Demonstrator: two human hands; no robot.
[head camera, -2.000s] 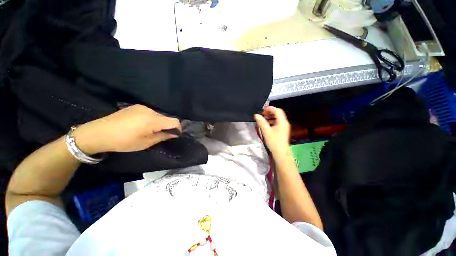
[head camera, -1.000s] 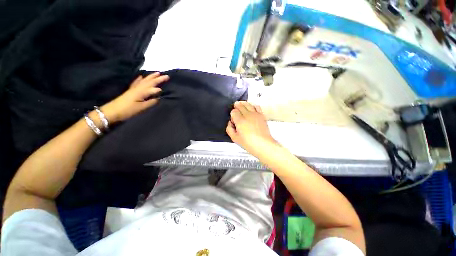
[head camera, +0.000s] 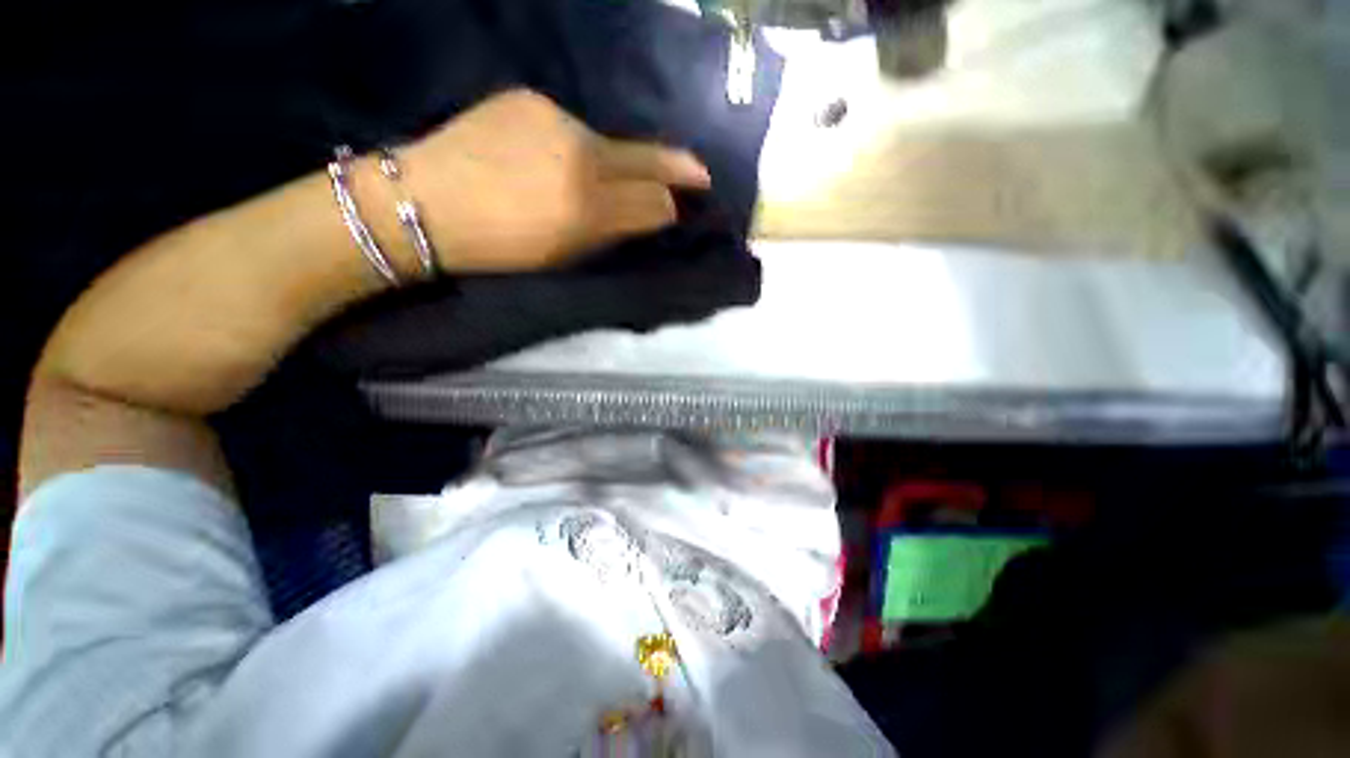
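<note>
The black garment lies on the left of the machine table, its narrow end under the brightly lit presser foot. My left hand is on this end, just left of and in front of the foot, with its fingers bent and gripping the cloth. The fingertips are partly hidden in the dark folds. My right hand is not on the cloth. A blurred skin-toned shape sits at the lower right corner; I cannot tell whether it is my right hand or arm.
The beige machine bed is right of the foot. Blurred black scissors lie at its right. The edge ruler runs along the table's front edge. Below the table are a green label, a red crate and a blue basket.
My left hand has moved right along the cloth towards the presser foot. My right hand has left the cloth. The view has shifted closer, so most of the machine head is out of frame.
</note>
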